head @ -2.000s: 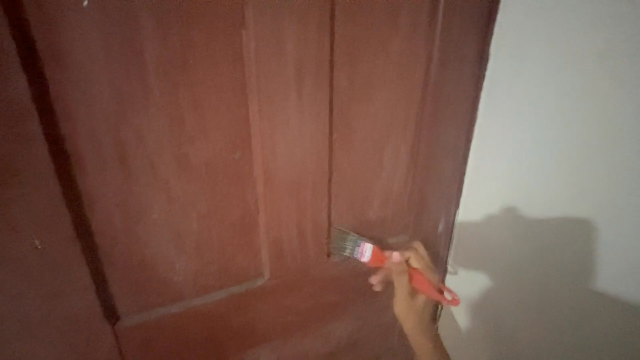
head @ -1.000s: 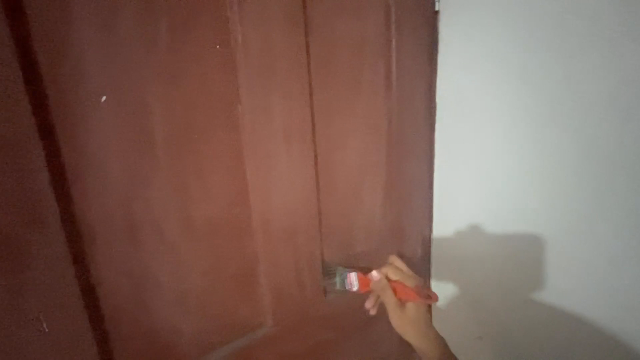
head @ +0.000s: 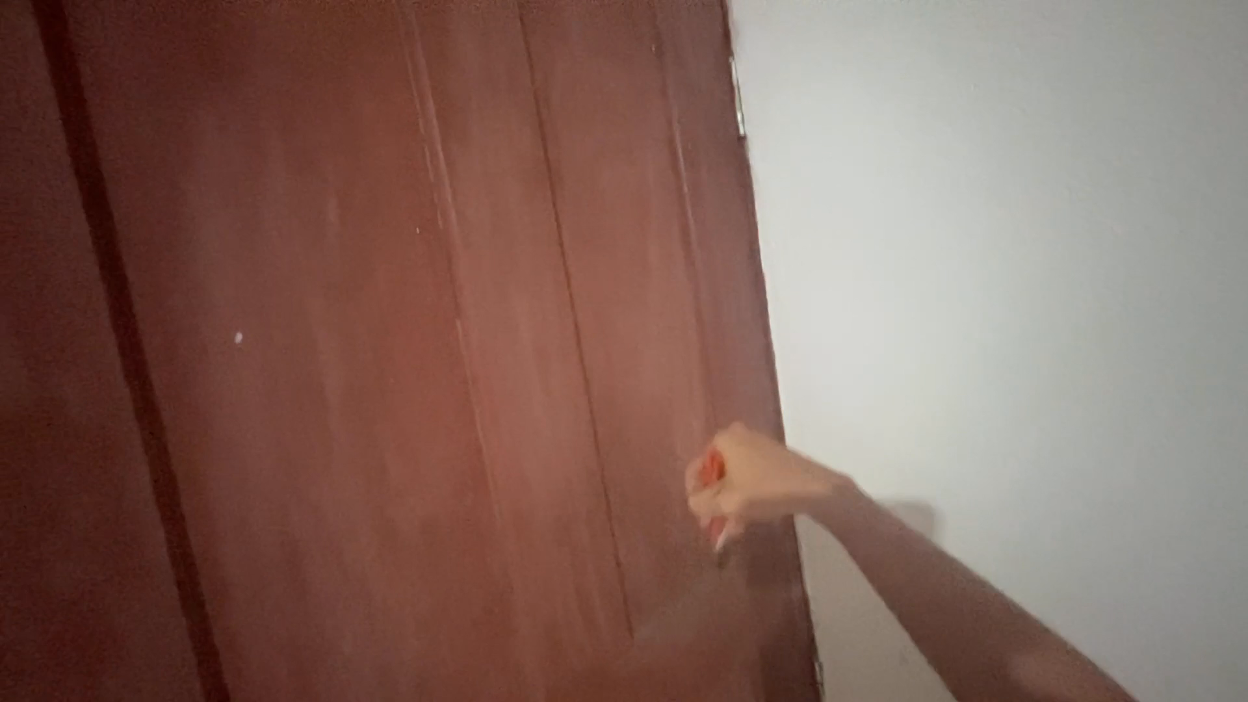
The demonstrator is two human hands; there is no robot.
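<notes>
My right hand (head: pixel 756 478) is closed around a paintbrush with a red handle (head: pixel 714 466), in front of the right part of a reddish-brown panelled wooden door (head: pixel 341 390). Blur and my fingers hide much of the brush; its lower end points down below my fingers. Whether the bristles touch the door cannot be told. A thin dark vertical groove (head: pixel 577 341) runs down the door to the left of my hand. My left hand is out of view.
A pale wall (head: pixel 994 244) meets the door's right edge and carries a faint shadow beside my forearm. A metal hinge (head: pixel 738 96) shows high on that edge. A wide dark vertical strip (head: pixel 127 312) crosses the door's left side.
The brush, held sideways with its bristles by the groove's lower end, has turned to point down. My right hand has moved away from the groove. The view has shifted.
</notes>
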